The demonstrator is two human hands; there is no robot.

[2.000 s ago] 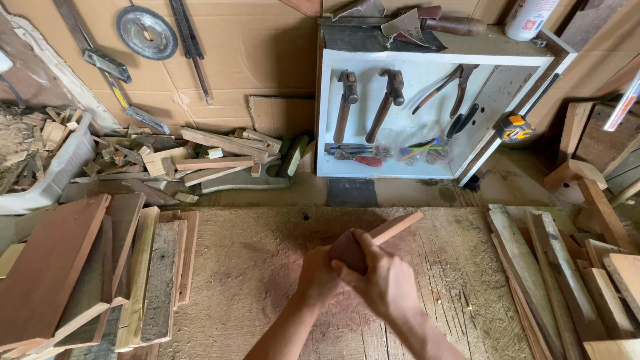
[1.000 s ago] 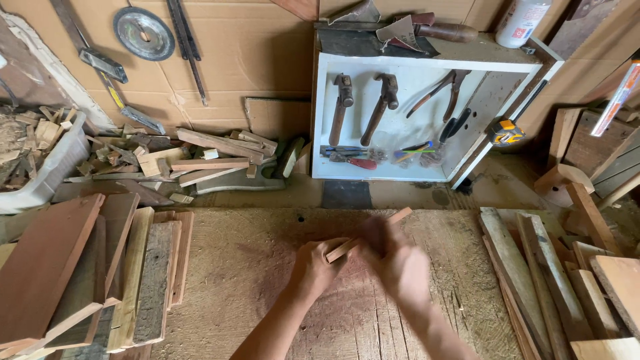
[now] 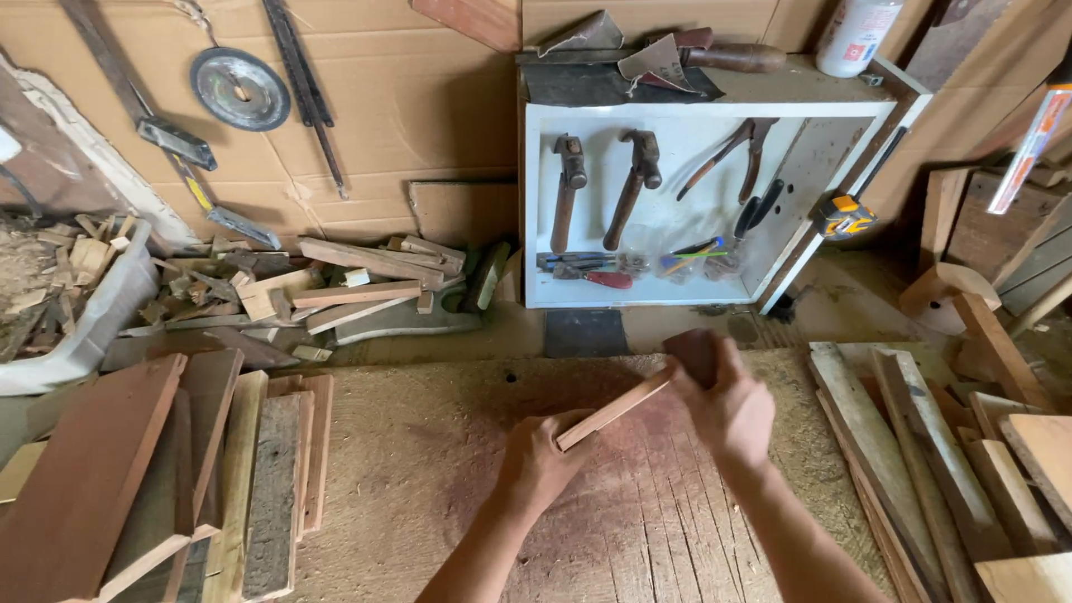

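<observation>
A narrow wooden strip (image 3: 615, 410) slants up to the right above the worn wooden benchtop (image 3: 402, 469). My left hand (image 3: 540, 461) grips its lower left end. At the strip's upper right end, my right hand (image 3: 735, 402) holds a dark reddish-brown piece (image 3: 693, 356) that looks like folded sandpaper, pressed on or beside the strip. My right hand is slightly blurred, and its fingers hide part of the piece. Reddish dust stains the benchtop below both hands.
Boards lie stacked at the left (image 3: 92, 469) and right (image 3: 946, 452) of the benchtop. Behind it stand a white tool cabinet (image 3: 641, 293) with hammers and pliers, offcuts (image 3: 368, 260) and a plastic bin (image 3: 126, 285). A tape measure (image 3: 844, 216) hangs on the cabinet's side.
The strip's long face has turned more into view. My right hand, with the dark piece, has moved right, away from my left hand, to the strip's far end.
</observation>
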